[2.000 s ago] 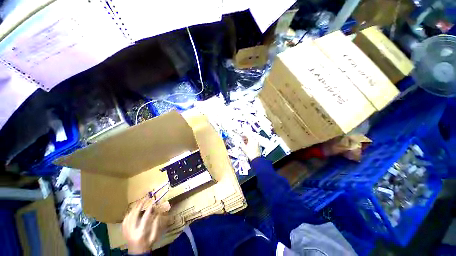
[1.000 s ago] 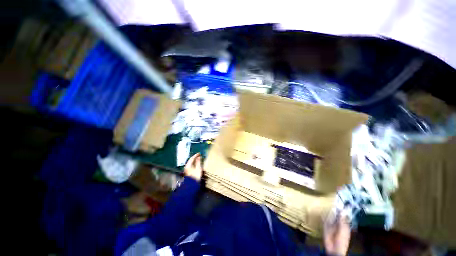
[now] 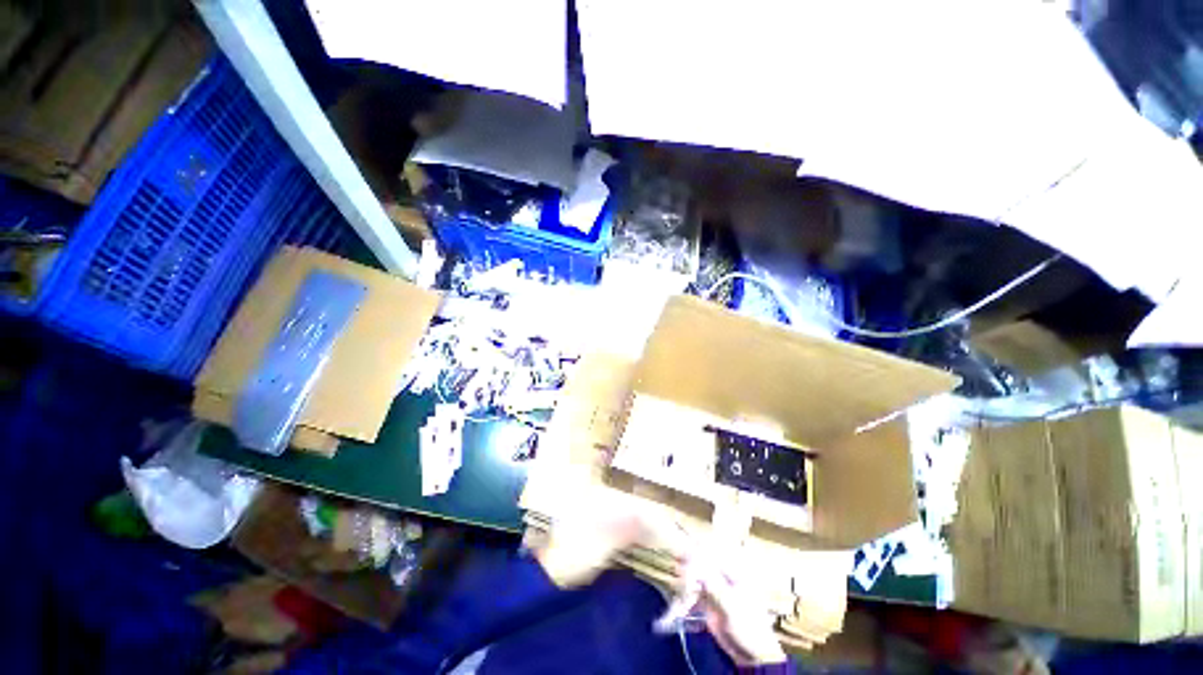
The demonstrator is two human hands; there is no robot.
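An open brown carton (image 3: 818, 389) stands on flattened cardboard. Inside it are a black unit with round holes or studs (image 3: 761, 467) and a paler cardboard insert (image 3: 656, 446). My left hand (image 3: 590, 538) is blurred at the carton's front left edge. My right hand (image 3: 716, 604) is blurred in front of the carton, its fingers near a small whitish thing that I cannot make out. Whether either hand grips anything is unclear. Small white and silver pieces (image 3: 495, 356) are heaped left of the carton.
A grey-blue strip (image 3: 301, 356) lies on a cardboard pad (image 3: 383, 363) at the bench's left. Blue crates (image 3: 172, 224) stand beyond it. A blue bin (image 3: 528, 251) is at the back. Closed cartons (image 3: 1055, 521) stand right. Paper sheets and a white cord hang above.
The view has shifted. My left hand has come from the bench at left to the carton's front edge. My right hand has moved from the carton's right side to its front middle.
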